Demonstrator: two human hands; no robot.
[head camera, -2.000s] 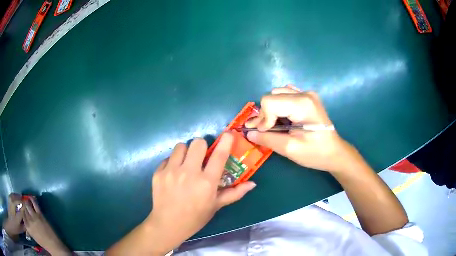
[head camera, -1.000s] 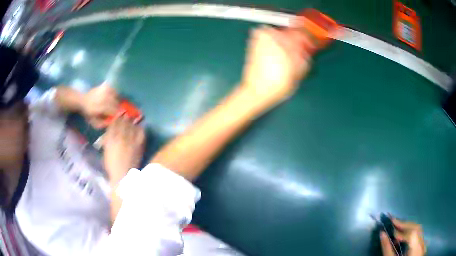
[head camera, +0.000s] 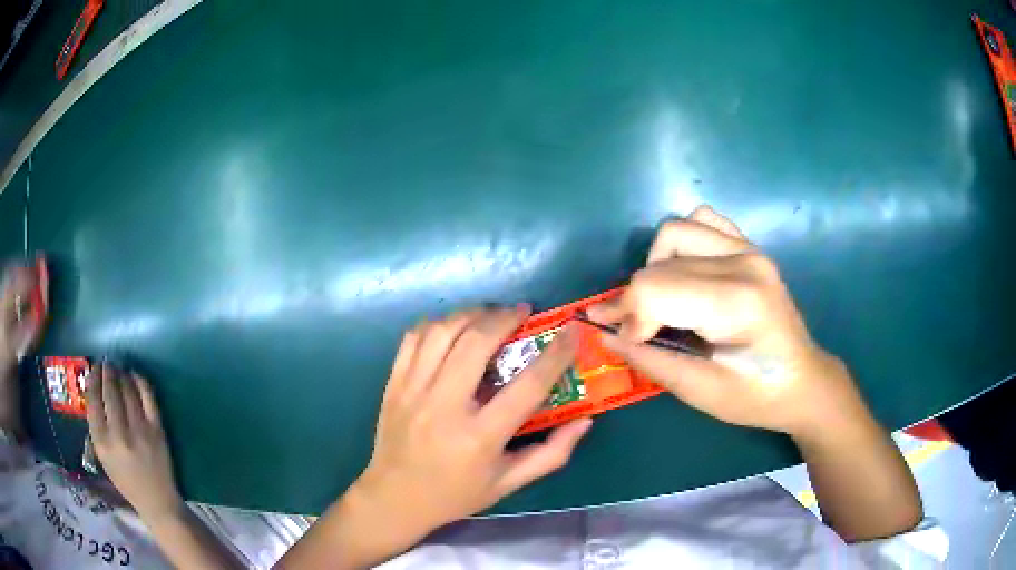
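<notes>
An orange housing (head camera: 605, 376) lies open side up on the green table, slightly tilted, its right end higher. My left hand (head camera: 462, 406) holds its left end, fingers over a green and silver circuit board (head camera: 566, 386). My right hand (head camera: 724, 317) is over the right end and grips dark tweezers (head camera: 596, 324), their tips inside the housing near its far wall. A thin yellowish strip runs across the housing floor between the hands. The right end of the housing is hidden under my right hand; no speaker shows.
At the left, another person's hand (head camera: 132, 429) is beside an orange unit (head camera: 67, 384); that person's other hand holds an orange part (head camera: 40, 290). More units lie beyond the pale strip (head camera: 84, 80) and at the right edge (head camera: 995, 72). The table edge curves along the near side.
One second ago my left hand held an orange unit far off by the pale strip. Now both hands are together at a housing near me, and the view has swung back to the right.
</notes>
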